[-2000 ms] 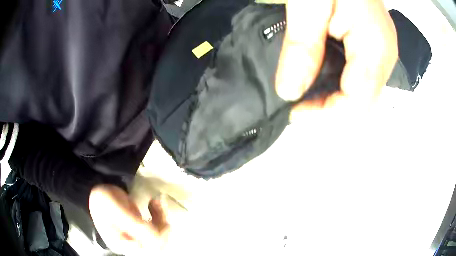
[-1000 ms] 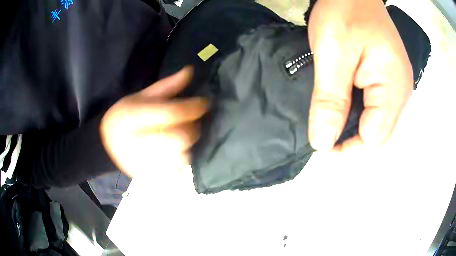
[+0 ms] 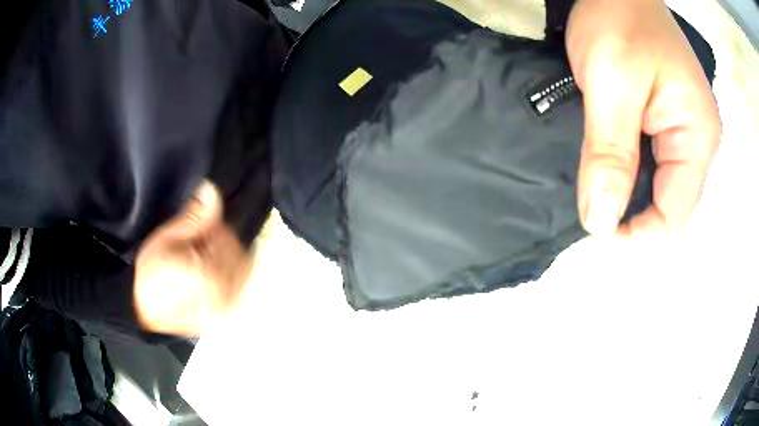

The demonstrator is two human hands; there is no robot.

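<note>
The black bag body (image 3: pixel 308 133) lies on the white tabletop (image 3: pixel 466 358), with its shiny grey-black lining (image 3: pixel 449 183) spread over it and a rough raw edge below. A yellow marker (image 3: pixel 355 81) sits on the black outer cloth. A short silver zip (image 3: pixel 552 93) shows in the lining and runs under my left hand. My left hand (image 3: pixel 641 125) comes from the top right and pinches the lower right edge of the cloth between thumb and fingers. My right hand (image 3: pixel 191 266) is blurred, left of the bag, thumb raised, off the cloth, with nothing seen in it.
My dark jacket (image 3: pixel 125 125) with blue characters fills the upper left, close against the bag. Dark items (image 3: pixel 62 366) lie at the lower left, below the table's edge. The table's rounded rim curves down the right side.
My left hand has shifted right with the cloth, and the lining now lies flatter and wider. My right hand came up over the bag's left side, then drew back left off it.
</note>
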